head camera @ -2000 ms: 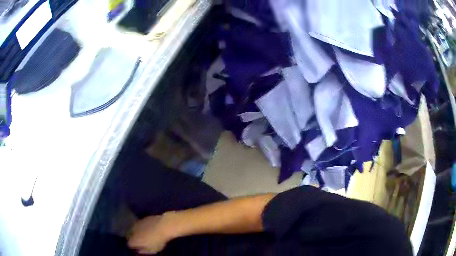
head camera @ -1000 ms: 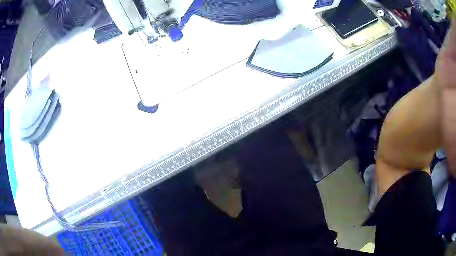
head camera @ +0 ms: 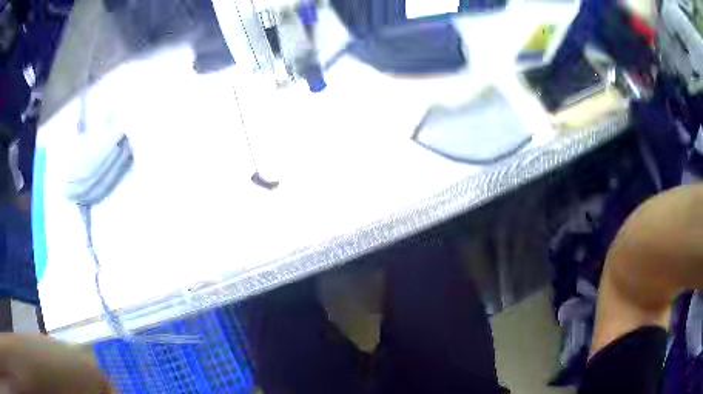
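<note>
No hand is clearly in view. My bare right forearm rises at the right edge, and its hand is outside the picture. A blurred bare part of my left arm is cut off at the lower left corner. A stack of grey cut panels [head camera: 475, 131] lies at the right of the white table, near its front edge. A small bundle of grey sewn panels [head camera: 100, 169] lies at the left. A twisted thread chain [head camera: 95, 262] runs from it over the front edge. The sewing machine's needle area [head camera: 297, 73] is at the top, blurred, with a blue part [head camera: 314, 79] beside it.
A darker panel stack [head camera: 412, 50] lies behind the machine needle. A phone [head camera: 564, 83] rests on a tan pad at the far right. The ruler-marked edge [head camera: 385, 235] crosses the front. A blue basket [head camera: 181, 358] is below the left. Loose fabric pieces lie below at right.
The view has swung from the fabric pile back over the table, then shifted slightly. My right hand, earlier low by my lap, has left the picture. The panels on the table look unmoved.
</note>
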